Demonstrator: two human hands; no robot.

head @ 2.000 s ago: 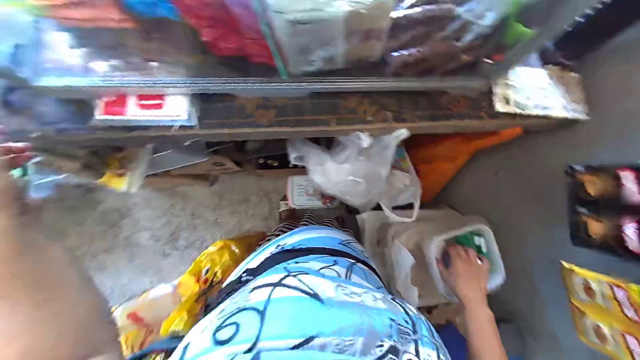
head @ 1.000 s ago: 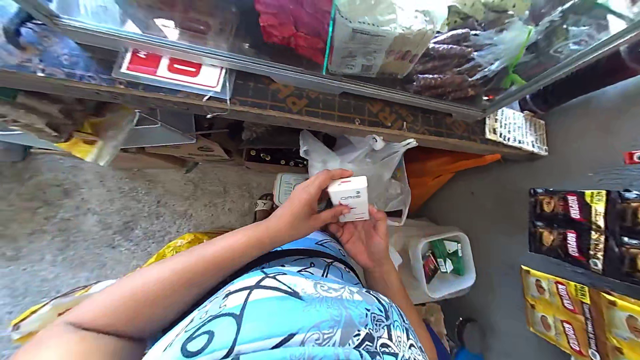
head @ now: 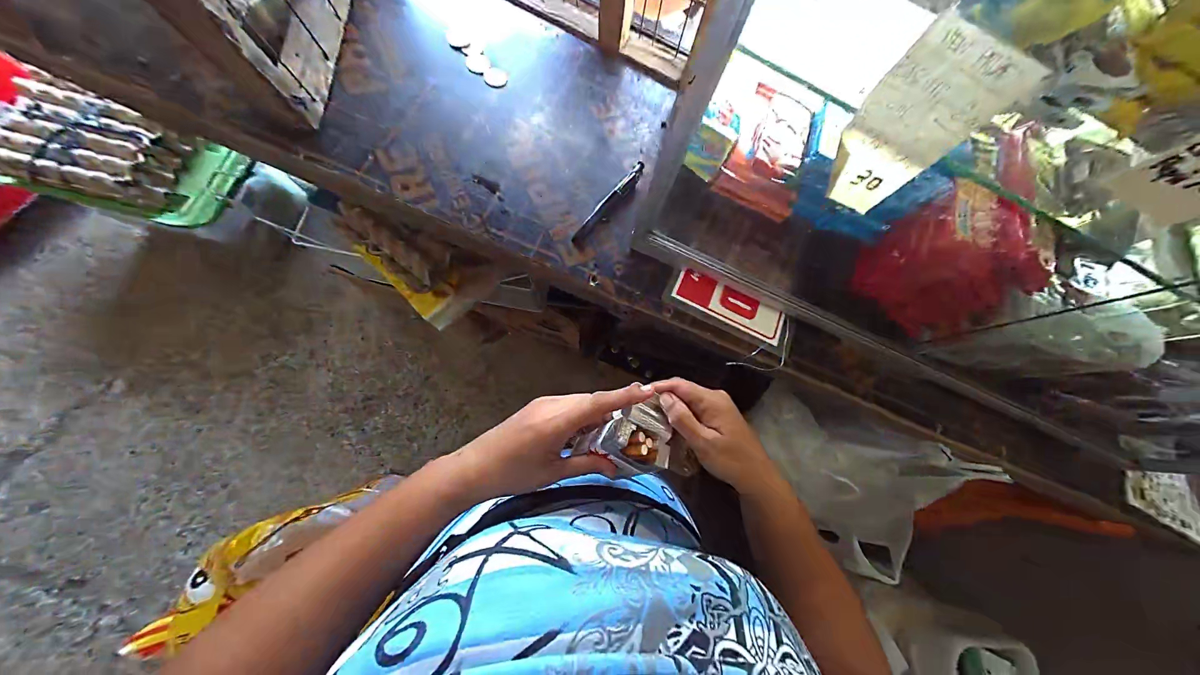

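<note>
An opened cigarette pack (head: 639,441) is held in front of my body, its lid up and several brown filter ends showing inside. My left hand (head: 562,427) grips the pack from the left, the thumb low and the fingers along its top edge. From the right, my right hand (head: 708,422) has its thumb and fingertips at the pack's lid and upper edge. Whether it pinches the lid or a cigarette is hidden. Beyond both hands runs a dark wooden counter, with a pen (head: 607,203) and several coins (head: 477,64) lying on it.
A glass display case (head: 844,328) of bagged goods stands on the counter at right. Below it hang white plastic bags (head: 844,469). An egg tray (head: 84,141) is at far left, a yellow plastic bag (head: 244,562) on the floor at lower left, and a white tub (head: 984,653) at lower right.
Two seconds ago my right hand was in the white tub; one second ago both hands held the white pack closed. Now the pack is open. The view has swung left, bringing in the coins and pen.
</note>
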